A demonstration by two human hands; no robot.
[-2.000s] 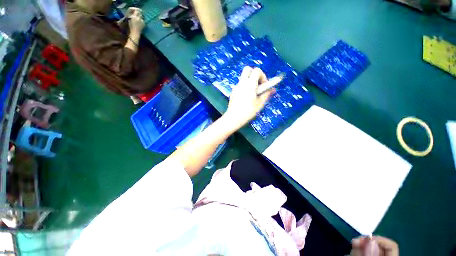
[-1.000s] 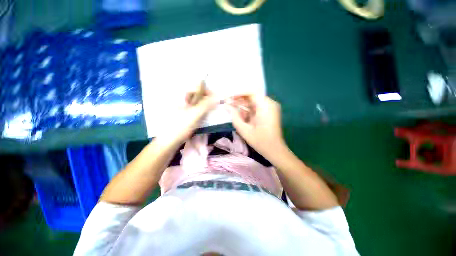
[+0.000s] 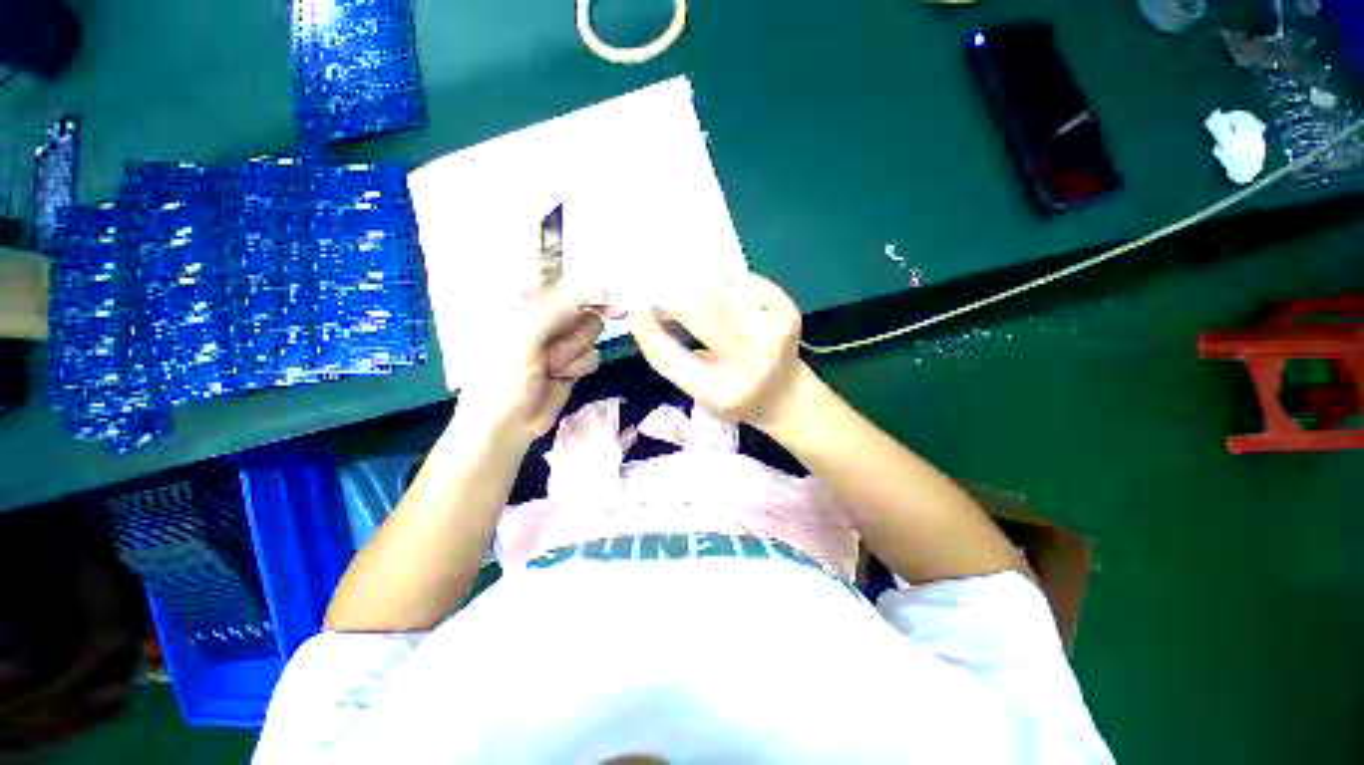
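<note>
My left hand (image 3: 551, 359) is over the near part of the white sheet (image 3: 598, 165), closed on a small tool or blade (image 3: 551, 247) whose dark and brownish end points away from me. My right hand (image 3: 733, 344) is just right of it, thumb and finger pinched near the left fingertips. A narrow pale strip (image 3: 987, 307) runs from my right hand in a curve to the right edge of the picture. What lies between the fingertips is too small to tell.
Overlapping blue circuit boards (image 3: 269, 284) lie left of the sheet, a smaller pile (image 3: 359, 67) beyond. A cream ring (image 3: 631, 30), black phone (image 3: 1040, 120) and crumpled white lump (image 3: 1237, 145) lie farther off. A blue crate (image 3: 284, 553) and red stool (image 3: 1286, 381) stand below bench level.
My left hand has come from over the blue boards to the sheet, beside my right hand. The view has turned, and the long pale strip now shows at the right.
</note>
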